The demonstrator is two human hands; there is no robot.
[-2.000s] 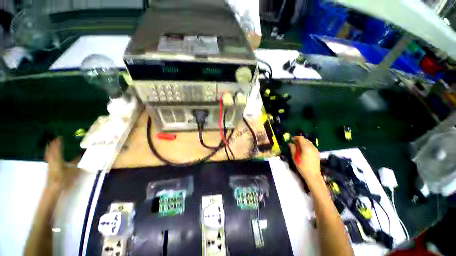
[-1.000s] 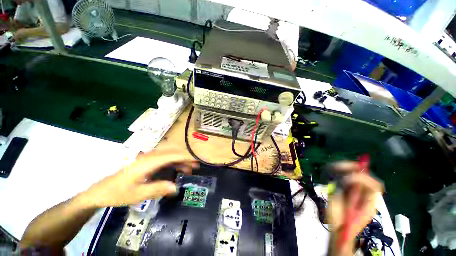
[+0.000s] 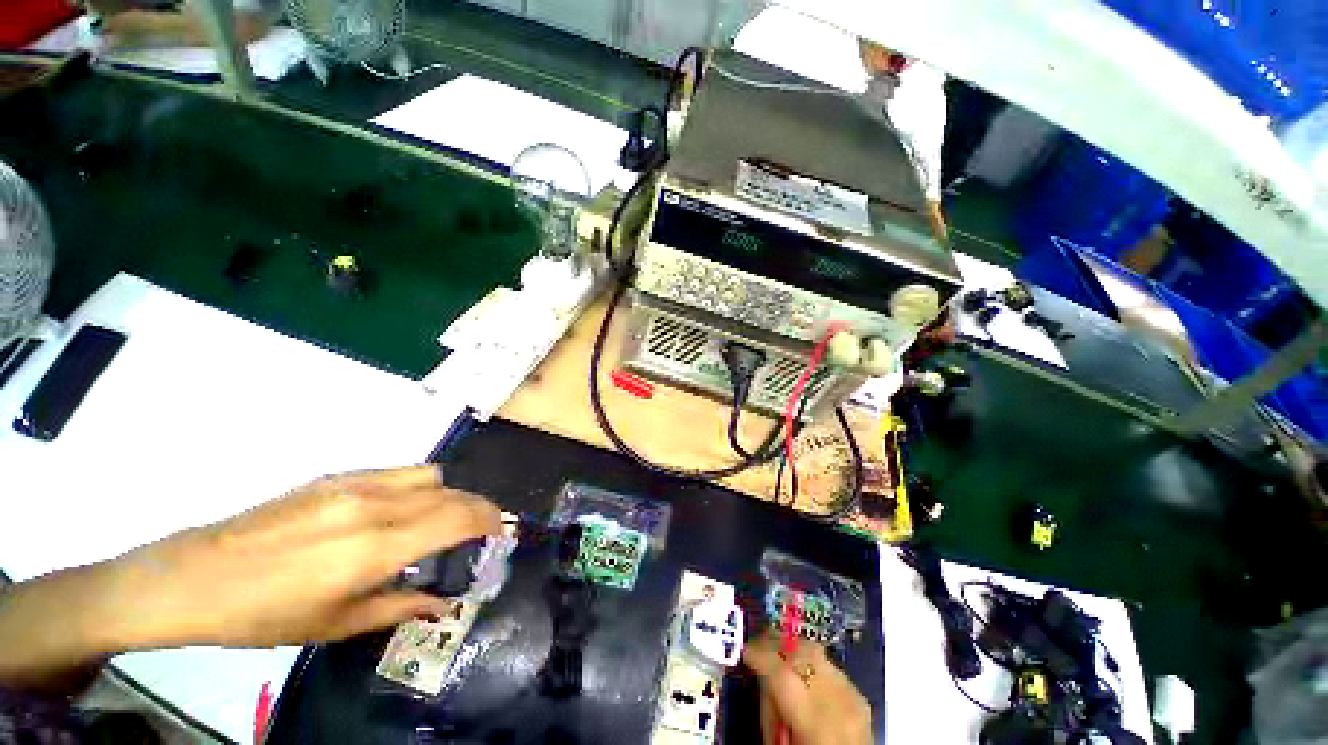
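My left hand (image 3: 342, 560) grips a dark adapter (image 3: 444, 568) at the upper end of the left socket strip (image 3: 425, 649); the fingers partly hide it. A black bundled cord (image 3: 568, 633) lies on the black board (image 3: 503, 677) beside it. My right hand (image 3: 819, 702), cut off by the bottom edge, holds a thin red pen-like tool (image 3: 791, 629) upright in front of the right green circuit board (image 3: 808, 613). Whether its tip touches is unclear. The left green circuit board (image 3: 612, 553) lies under clear plastic. The centre socket strip (image 3: 688, 699) carries a white plug adapter (image 3: 715, 630).
Stacked grey instruments (image 3: 794, 262) stand behind on a wooden board (image 3: 561, 411), with a black cable loop and red lead. Adapters and cords (image 3: 1041, 655) are piled at right. A black phone (image 3: 70, 381) lies on the left white sheet. A fan (image 3: 18, 248) is at the left edge.
The view has swung left. My left hand now holds a dark adapter at the left strip. My right hand has moved from the right pile to the right circuit board. A cord now lies on the board.
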